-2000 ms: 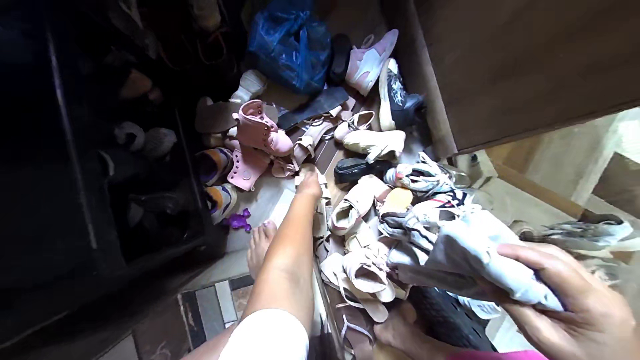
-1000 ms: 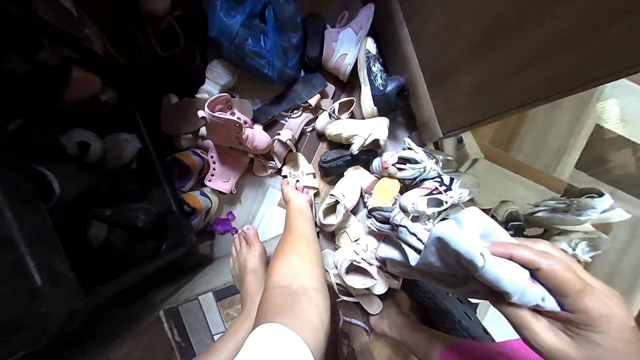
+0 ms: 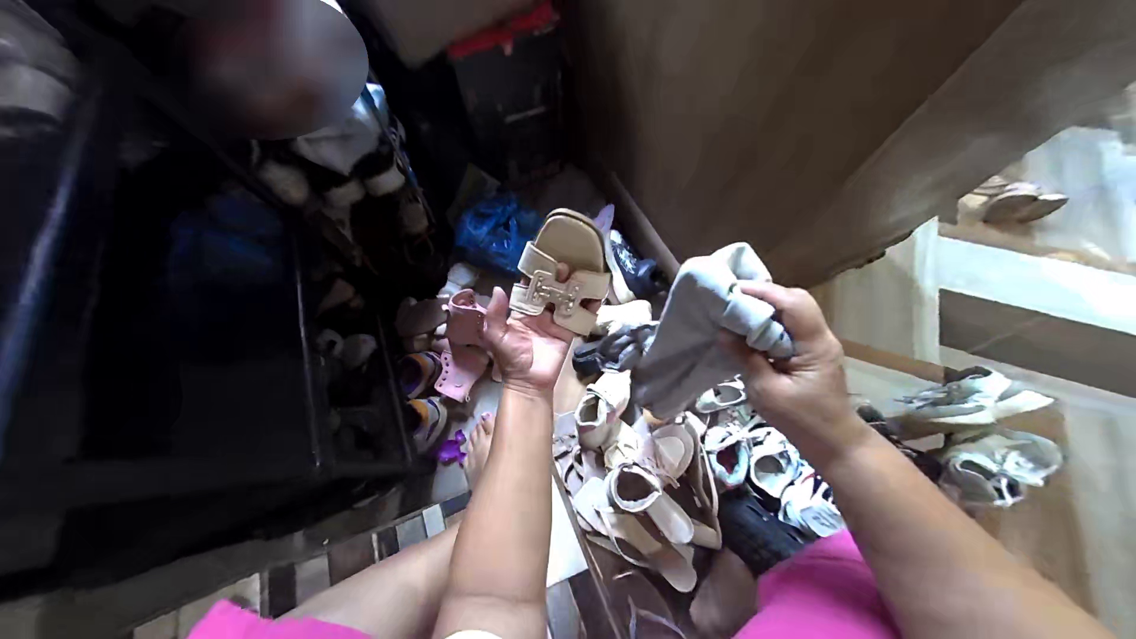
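Note:
My left hand (image 3: 530, 348) holds a beige slide sandal (image 3: 568, 266), with fingers pushed through under its cut-out strap and the sole's end pointing up. A crumpled light grey cloth (image 3: 701, 333) hangs from my right hand (image 3: 794, 355), whose fingers close around one end. The cloth is to the right of the sandal, apart from it. Below the hands lies a pile of shoes, among them cream shoes (image 3: 637, 488) and white sneakers (image 3: 774, 461). Pink high-top shoes (image 3: 461, 373) lie left of my left wrist.
A dark shelf unit (image 3: 169, 337) with shoes stands at left. Behind the pile are a blue plastic bag (image 3: 497, 232) and a dark sneaker with a white sole (image 3: 628, 266). A brown wooden panel (image 3: 763, 115) rises at upper right. More shoes (image 3: 976, 399) sit on the right; a purple object (image 3: 451, 447) lies near my foot.
My left hand has risen from the shoe pile and now holds up the beige sandal. My right hand has lifted the grey cloth. The view has tilted up.

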